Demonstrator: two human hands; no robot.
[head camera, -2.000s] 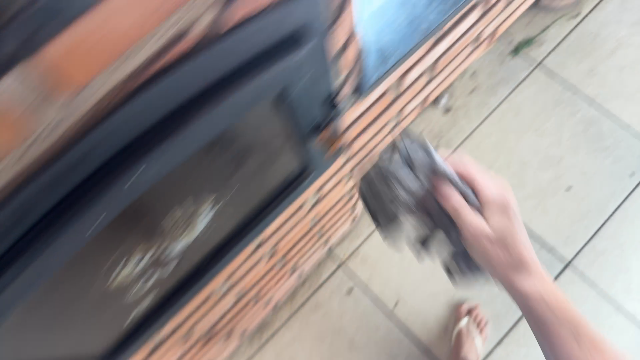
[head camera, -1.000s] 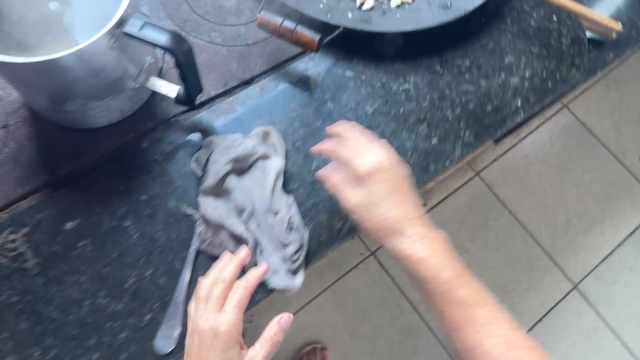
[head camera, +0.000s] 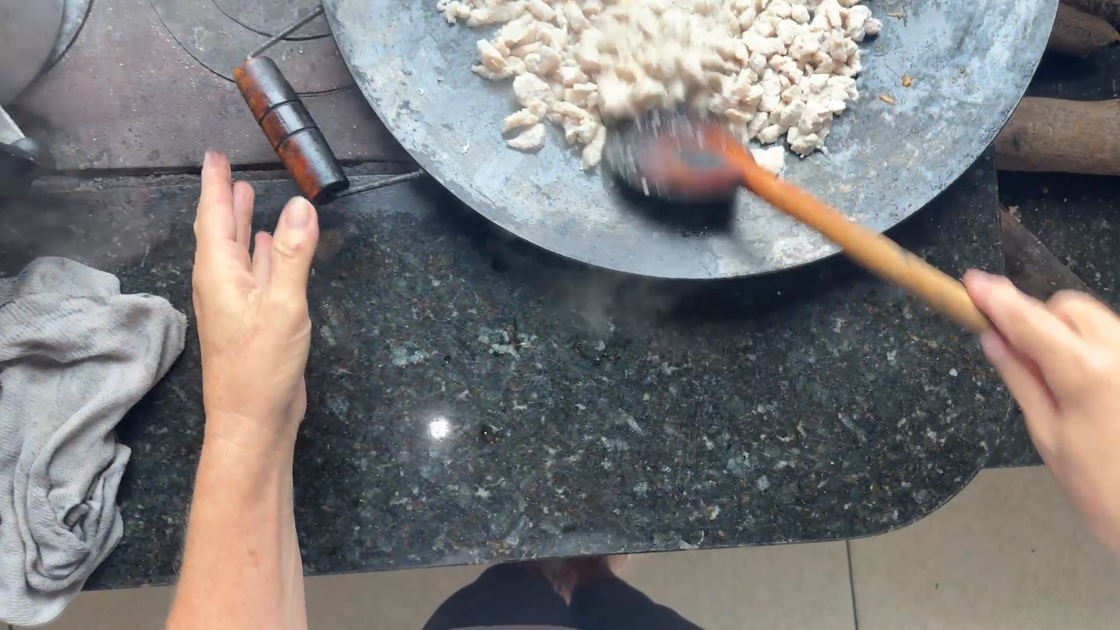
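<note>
My right hand (head camera: 1054, 367), at the right, grips the end of a wooden spoon (head camera: 862, 241). The spoon's blurred dark head lies in a wide metal pan (head camera: 542, 214), at the near edge of a heap of pale, chopped pieces of food (head camera: 665, 61). My left hand (head camera: 254, 289) holds nothing; its fingers are apart and point away from me, just left of and below the pan's wooden handle grip (head camera: 290, 131). A crumpled grey cloth (head camera: 66, 394) lies on the counter left of my left wrist.
The dark granite counter (head camera: 560, 420) has a rounded front corner at the right. Part of a pot (head camera: 31, 44) stands at the upper left on the stove top (head camera: 131, 105). Pieces of firewood (head camera: 1059, 131) lie right of the pan. Tiled floor (head camera: 980, 551) shows below.
My right hand, empty over the counter a second ago, now holds the wooden spoon in the pan. The cloth, held two seconds ago, lies on the counter. The view has shifted toward the pan.
</note>
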